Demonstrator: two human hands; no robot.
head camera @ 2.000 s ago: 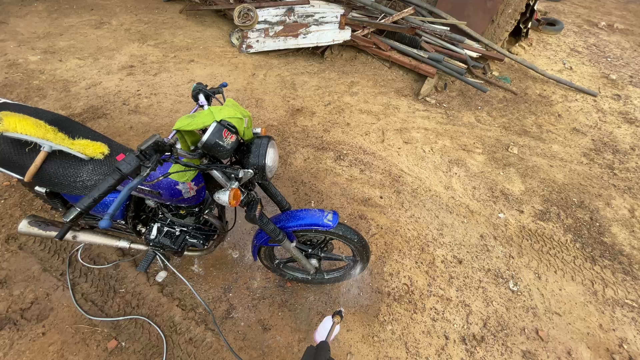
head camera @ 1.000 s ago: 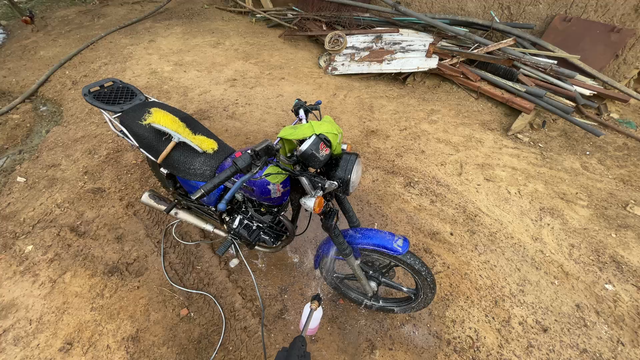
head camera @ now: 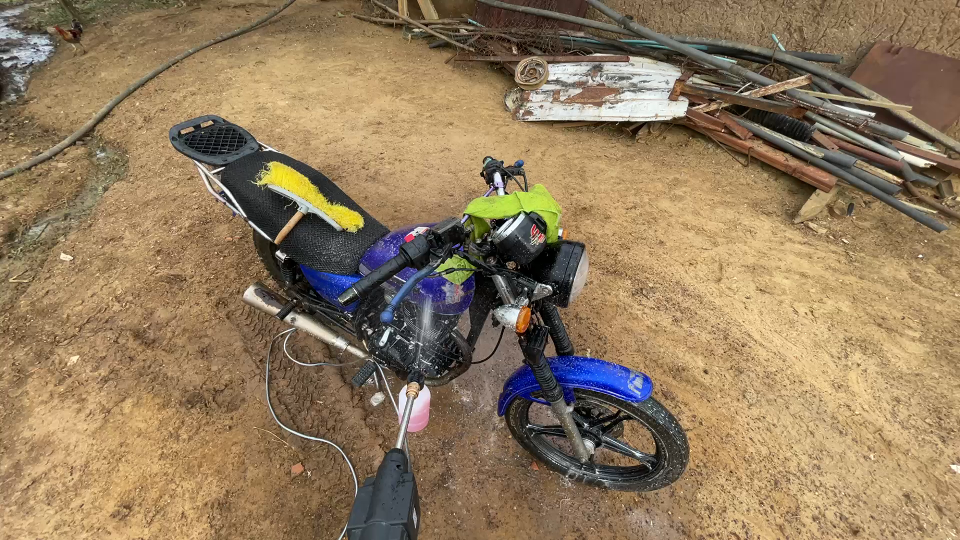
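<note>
Neither of my hands shows in the head view. A pressure washer gun [head camera: 386,495] rises from the bottom edge, and whatever holds it is out of frame. Its nozzle points at the engine [head camera: 420,334] of a blue motorcycle, with a thin water spray on the tank and engine. Close behind the gun's lance is a container of pink liquid [head camera: 415,407]. A brush with yellow bristles [head camera: 311,196] and a wooden handle lies on the black mesh seat [head camera: 300,244]. A lime-green cloth [head camera: 517,206] drapes over the handlebar area. The blue front fender [head camera: 577,377] has white specks on it.
A thin grey cable or hose [head camera: 300,431] curves over the wet dirt left of the gun. Scrap pipes, boards and a white corrugated sheet [head camera: 607,90] are piled at the back right. A thick dark hose [head camera: 112,109] crosses the upper left, near a chicken [head camera: 69,31].
The nozzle has moved from beside the front wheel to the engine, and spray now lands there. More of the gun's body shows. The view has shifted left, bringing the rear rack into frame.
</note>
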